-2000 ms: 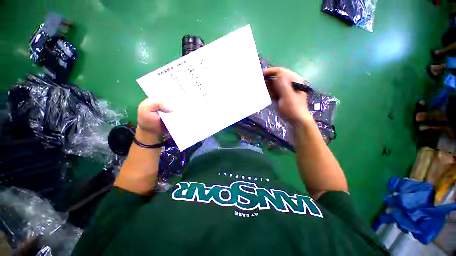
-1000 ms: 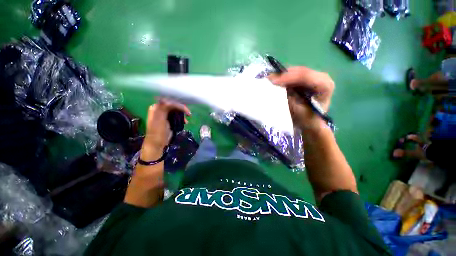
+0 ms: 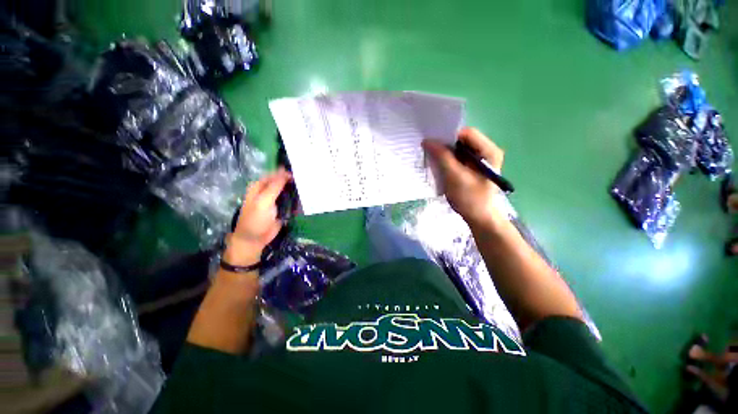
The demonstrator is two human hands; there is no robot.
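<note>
A white printed sheet (image 3: 368,149) with columns of small text is spread above the floor in front of me. My right hand (image 3: 473,178) pinches its right edge and also holds a black pen (image 3: 485,166) that slants down to the right. My left hand (image 3: 260,212) is at the sheet's lower left edge, closed around a black flashlight (image 3: 286,198) that the sheet and fingers partly hide. A garment bundle (image 3: 469,271) in clear film is below, partly hidden by my right forearm.
Heaped dark bagged goods (image 3: 174,121) lie on the left, with clear film (image 3: 97,323) at lower left. More bagged bundles (image 3: 651,174) lie at right on the green floor (image 3: 550,97). A blue sack (image 3: 627,20) is at upper right. A person's limbs (image 3: 708,364) show at the lower right edge.
The sheet was swung and blurred a second ago; now it lies flatter, its printed columns facing me. My left hand has come to its left edge. The view has turned, shifting the floor goods.
</note>
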